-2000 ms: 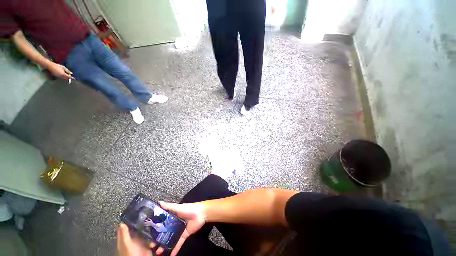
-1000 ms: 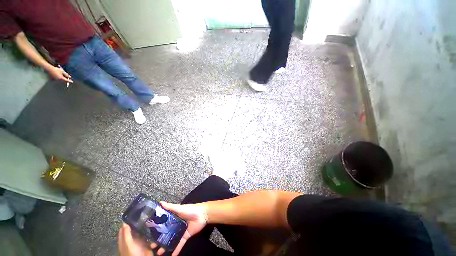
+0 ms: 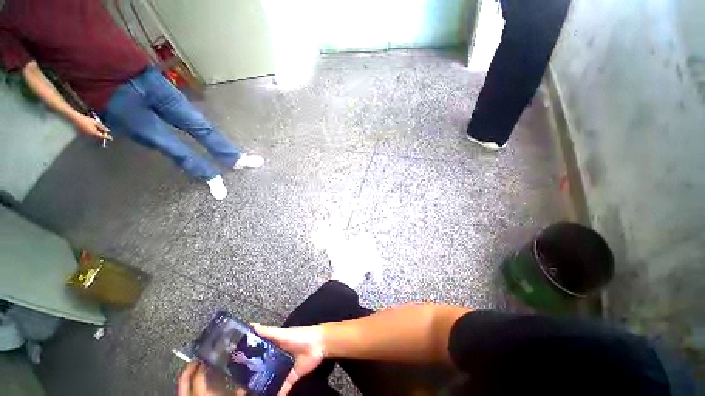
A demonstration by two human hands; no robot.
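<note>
A smartphone (image 3: 244, 354) with a lit screen showing a dark video picture is held over the lap. My right hand (image 3: 298, 352) grips its right side, with the thumb along the upper edge. My left hand (image 3: 197, 380) is at the phone's lower left, partly cut off by the bottom edge. A short white stick, like a cigarette (image 3: 182, 356), sticks out above its fingers. Whether these fingers touch the phone is unclear. My black trouser knee (image 3: 328, 303) is behind the phone.
A green bucket (image 3: 533, 277) stands at the right wall. A gold box (image 3: 108, 283) is at left by a pale panel (image 3: 39, 263). A person in jeans (image 3: 166, 116) stands upper left with a cigarette. Another person's dark trouser leg (image 3: 518, 69) is upper right.
The person in dark trousers has walked right, from the upper middle towards the right wall. The white stick now shows by my left hand, whose fingers sit slightly lower. The phone stays held.
</note>
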